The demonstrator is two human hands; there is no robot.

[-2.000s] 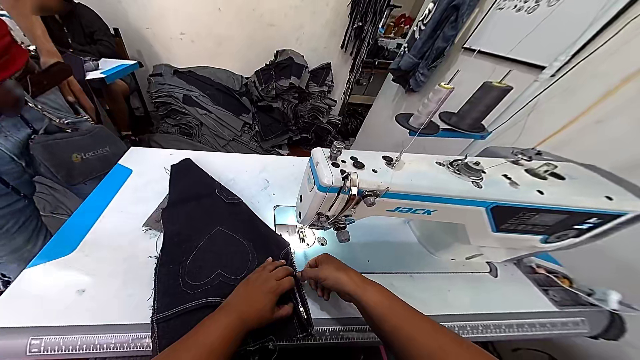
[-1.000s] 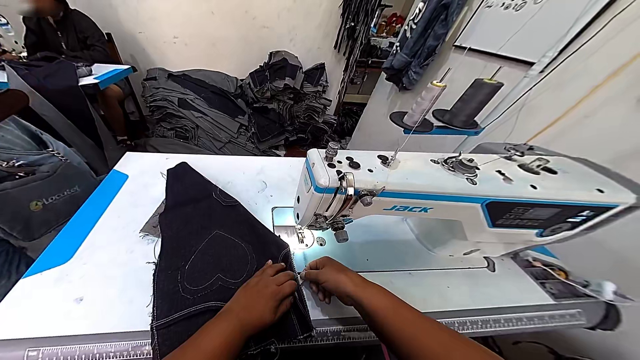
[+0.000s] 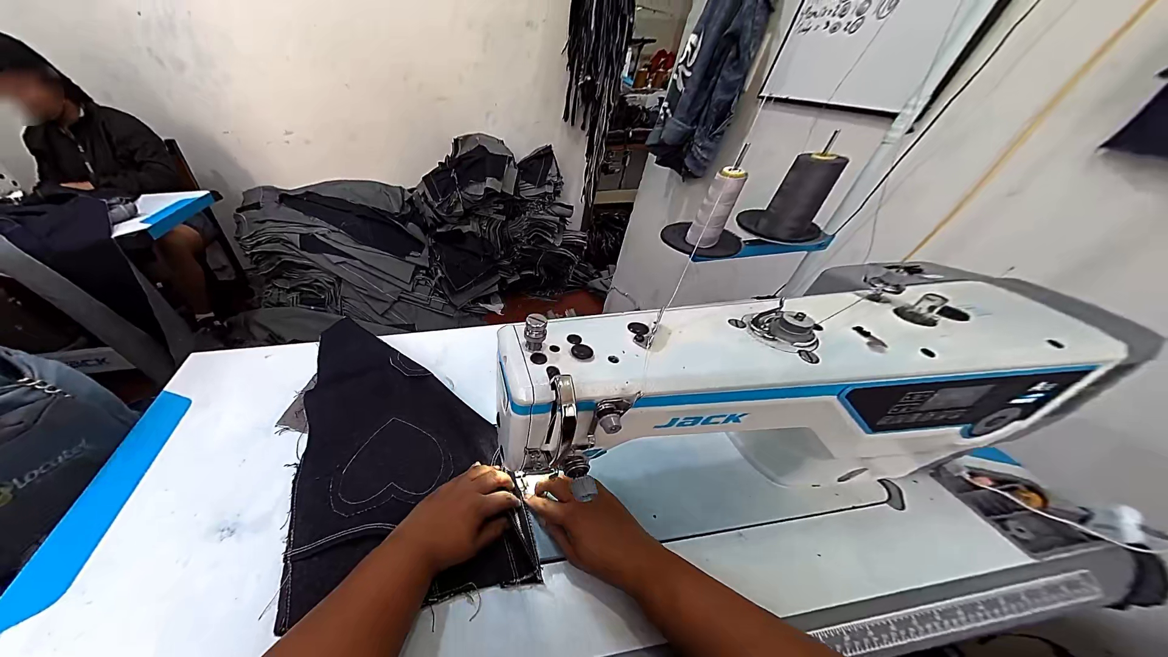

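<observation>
A dark denim piece (image 3: 365, 484) with a stitched heart outline lies on the white table of a Jack sewing machine (image 3: 803, 365). Its right edge, with light stitching, runs up to the lit needle area. My left hand (image 3: 465, 516) presses on that edge, fingers just in front of the presser foot, whose details my fingers partly hide. My right hand (image 3: 593, 529) is beside the needle area, its fingertips at the cloth's right edge; whether they pinch it is unclear. Two thread cones, one pale (image 3: 716, 205) and one dark grey (image 3: 805, 196), stand behind the machine.
Stacked denim pieces (image 3: 338, 246) lie behind the table. A person (image 3: 100, 151) sits at another table at the back left. A denim bundle (image 3: 59, 456) is beside the left edge. A ruler strip (image 3: 958, 611) runs along the front edge; a tray (image 3: 1022, 520) holds small items at the right.
Both hands and the denim have moved forward, closer to the needle area. The denim's lower edge now shows on the table.
</observation>
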